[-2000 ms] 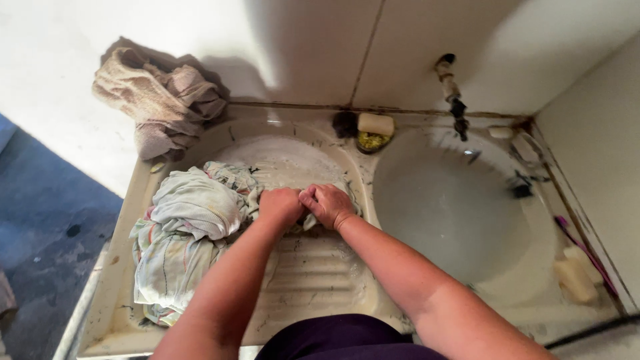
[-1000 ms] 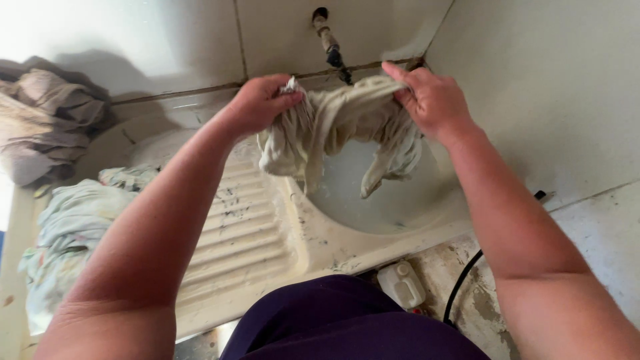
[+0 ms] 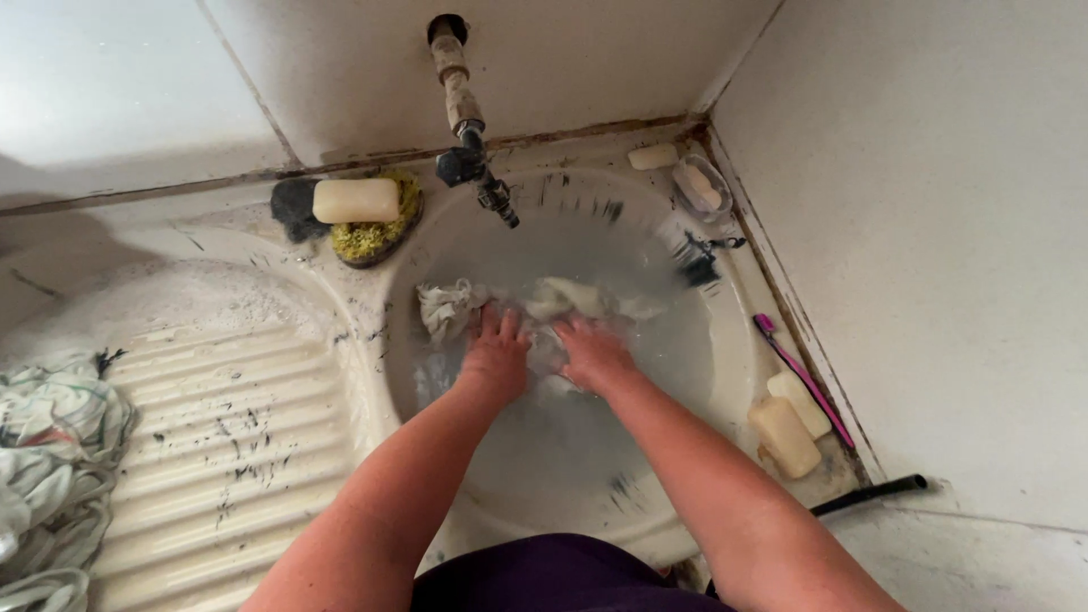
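Observation:
Cloudy grey water fills the round basin (image 3: 578, 450) of the laundry sink. A pale wet cloth (image 3: 565, 297) lies in it, partly under the surface. My left hand (image 3: 495, 353) presses on the cloth's left part with its fingers apart. Beside it, my right hand (image 3: 592, 353) rests on the cloth with its fingertips in the water. Whether the fingers pinch any fabric is hidden by the murky water. Above the basin's back edge hangs a tap (image 3: 484, 174), and no stream shows from it. On the left, crumpled wet cloths (image 3: 55, 476) lie on the ribbed washboard (image 3: 229, 425).
A soap bar (image 3: 355, 201) lies on a yellow scrubbing sponge (image 3: 374, 238) beside a dark scouring pad (image 3: 295, 208). Along the right rim are a pink toothbrush (image 3: 803, 378), soap bars (image 3: 784, 436) and a clear soap dish (image 3: 702, 188). Tiled walls enclose the back and right.
Both hands have come down into the basin with the cloth, which was held up above the water a second ago. Before that, they were together over the washboard. The view has shifted right.

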